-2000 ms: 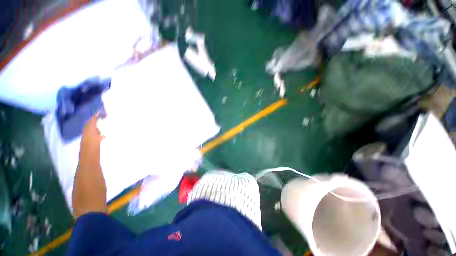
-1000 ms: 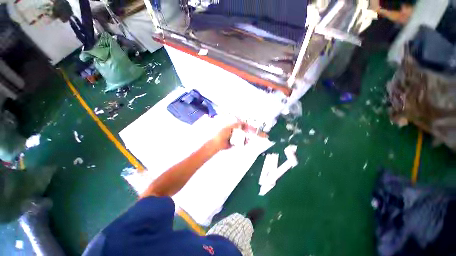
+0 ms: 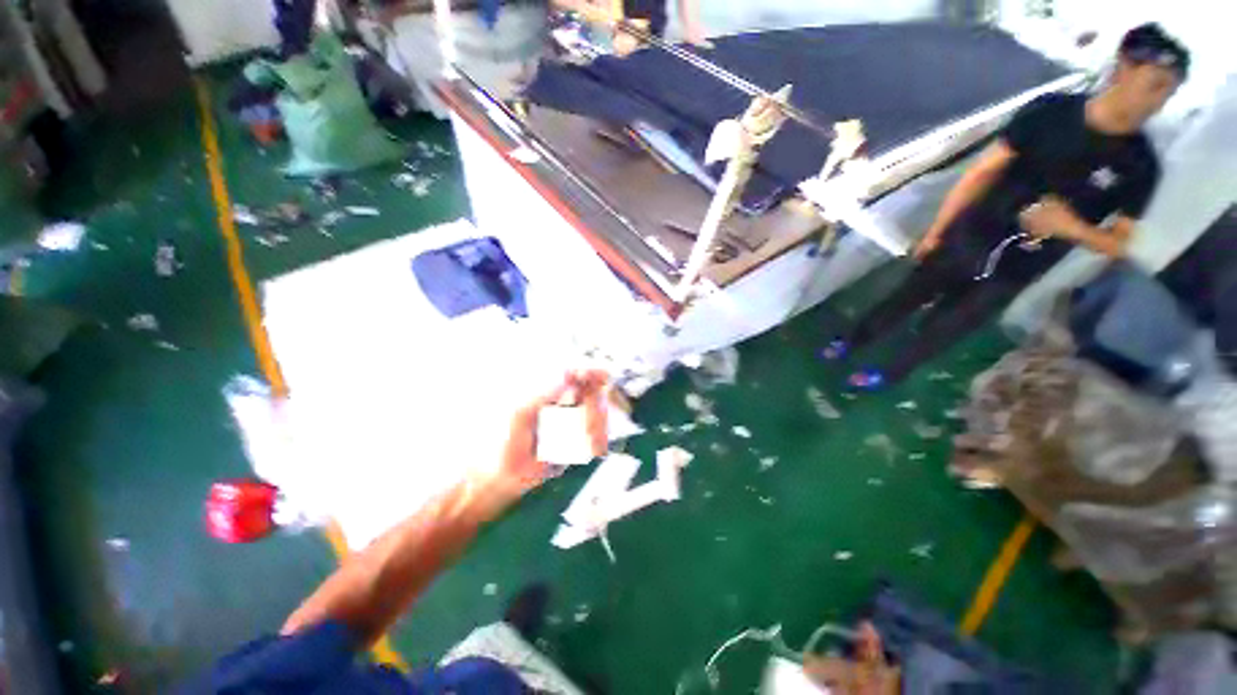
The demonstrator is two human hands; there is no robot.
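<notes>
My left hand (image 3: 559,432) is held out at the middle, over the edge of a large white sheet on the floor. It is shut on a small white square block (image 3: 564,435), probably a plug adapter. My right hand (image 3: 861,665) is at the bottom edge, blurred and partly cut off. A thin white cord (image 3: 739,641) loops beside its fingers and seems held in them. A white piece (image 3: 787,678) touches or lies close to this hand.
White sheet (image 3: 366,367) with folded navy cloth (image 3: 471,276). Table with orange edge (image 3: 583,224) and dark cloth (image 3: 868,82). A person in black (image 3: 1072,177) holds a thin white cord at right. White scraps (image 3: 617,500), red item (image 3: 240,511), green sack (image 3: 330,116) and brown bundle (image 3: 1072,435) on the floor.
The view has swung up and right, bringing the table and the person in black into view. My left hand still holds the white block. My right hand has appeared at the bottom.
</notes>
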